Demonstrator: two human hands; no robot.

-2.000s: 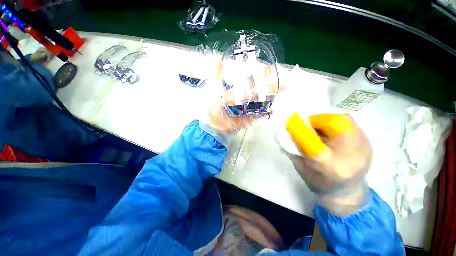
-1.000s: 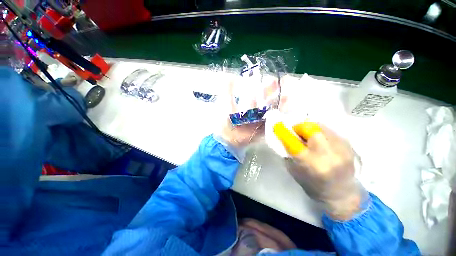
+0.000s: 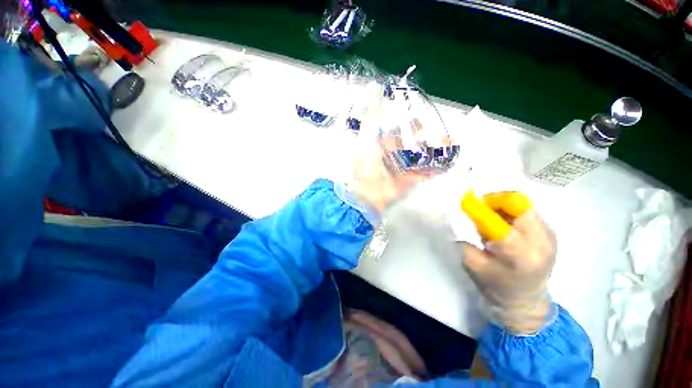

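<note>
My gloved left hand (image 3: 375,170) holds a headset unit (image 3: 423,157) at the bench's middle. The unit has a silver-dark bar at its near end, pale strips and a thin dark arc, with clear film around its far end. The palm is washed out by glare, so the finger positions are partly hidden. My gloved right hand (image 3: 512,246), with orange-yellow finger cots, is to the right of the unit and apart from it. It pinches a white wipe (image 3: 457,220), which blends into the white table.
A dark-silver piece (image 3: 315,115) lies left of the unit, with arc units (image 3: 203,87) farther left. A black oval object (image 3: 127,89) is beside another person's blue sleeve (image 3: 83,159). A pump bottle (image 3: 570,151) and crumpled wipes (image 3: 641,269) are right. A bagged unit (image 3: 341,24) sits on the green conveyor (image 3: 455,68).
The right hand with the wipe has moved away from the unit's near end, where it was a second ago. The unit has turned in the left hand. The camera view has shifted.
</note>
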